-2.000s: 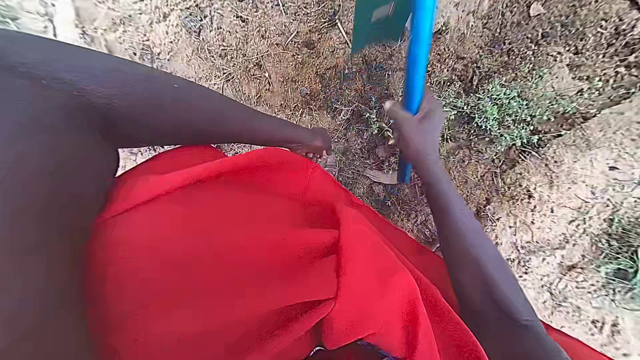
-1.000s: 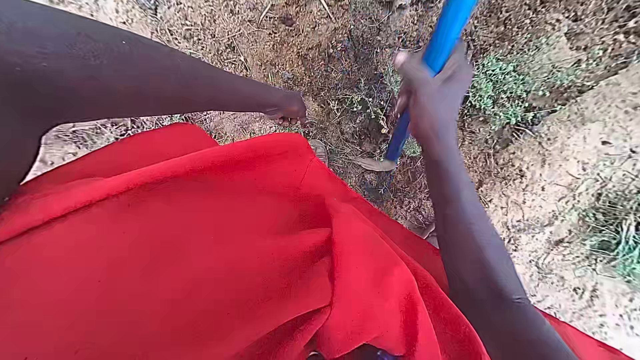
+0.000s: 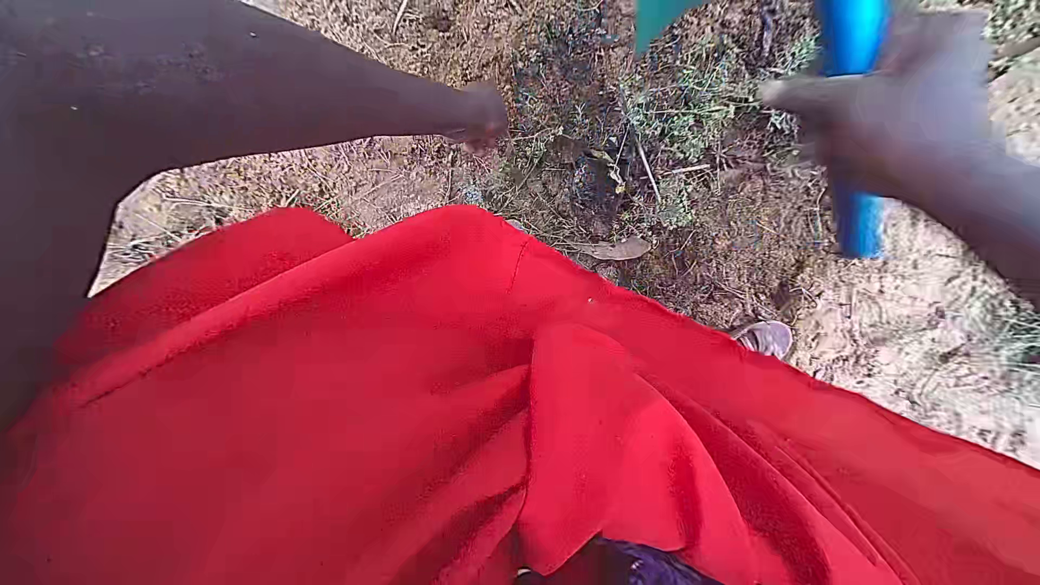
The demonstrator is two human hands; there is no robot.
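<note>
My right hand (image 3: 894,106), blurred, is closed around a blue tool handle (image 3: 861,223) at the upper right; the handle's lower end sticks out below the fist. A green blade-like piece (image 3: 658,18) shows at the top edge, left of the handle; whether the two are joined is out of frame. My left hand (image 3: 481,118) hangs over the soil at the upper middle, its fingers curled, and what lies in them is too blurred to tell. Low green weeds (image 3: 691,106) grow between the two hands.
Red cloth (image 3: 325,390) of my garment fills the lower part of the view. The tip of a shoe (image 3: 768,337) shows past its right edge. A dry leaf (image 3: 621,249) lies on the soil, with pale sandy ground (image 3: 918,341) at the right.
My right hand has moved to the right with the blue handle. The green piece, out of view one second ago, shows again at the top. A shoe tip has come into view.
</note>
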